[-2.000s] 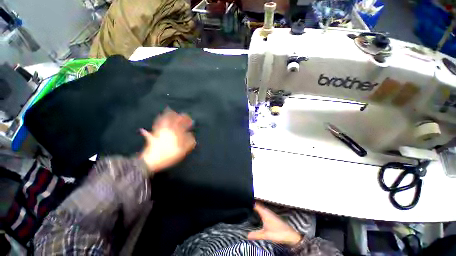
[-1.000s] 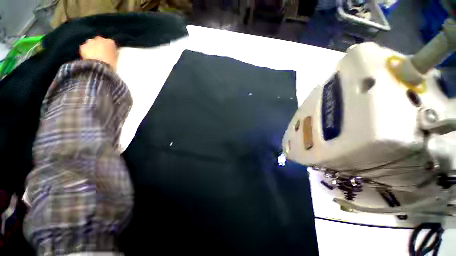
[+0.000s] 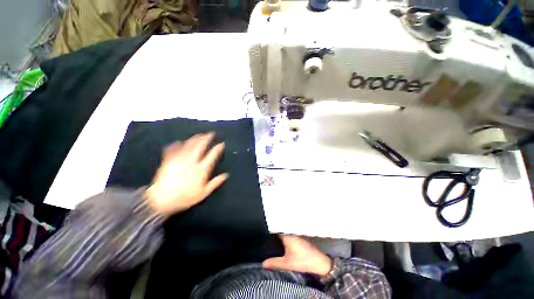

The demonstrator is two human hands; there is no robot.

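Observation:
A dark cloth panel (image 3: pixel 234 204) lies on the white table left of the sewing machine (image 3: pixel 375 64) and hangs over the front edge. Its top edge lies near the needle area; its right edge runs straight. My left hand (image 3: pixel 187 174) lies on the panel, fingers spread, slightly blurred. My right hand (image 3: pixel 301 256) is at the table's front edge, at the panel's right border, thumb and fingers around the cloth; some fingertips are hidden. Black thread snips (image 3: pixel 384 150) lie on the machine bed. Black scissors (image 3: pixel 451 195) lie at the right.
More dark cloth (image 3: pixel 64 99) drapes over the table's left side (image 3: pixel 111 99). A green container (image 3: pixel 22 93) stands beyond it. A brown fabric heap (image 3: pixel 105 23) is behind the table. Striped cloth (image 3: pixel 257 283) covers my lap.
The view has swung back to the machine's front. My left hand has moved from the far-left cloth onto the panel. The panel lies nearer to me than before. My right hand is in view again.

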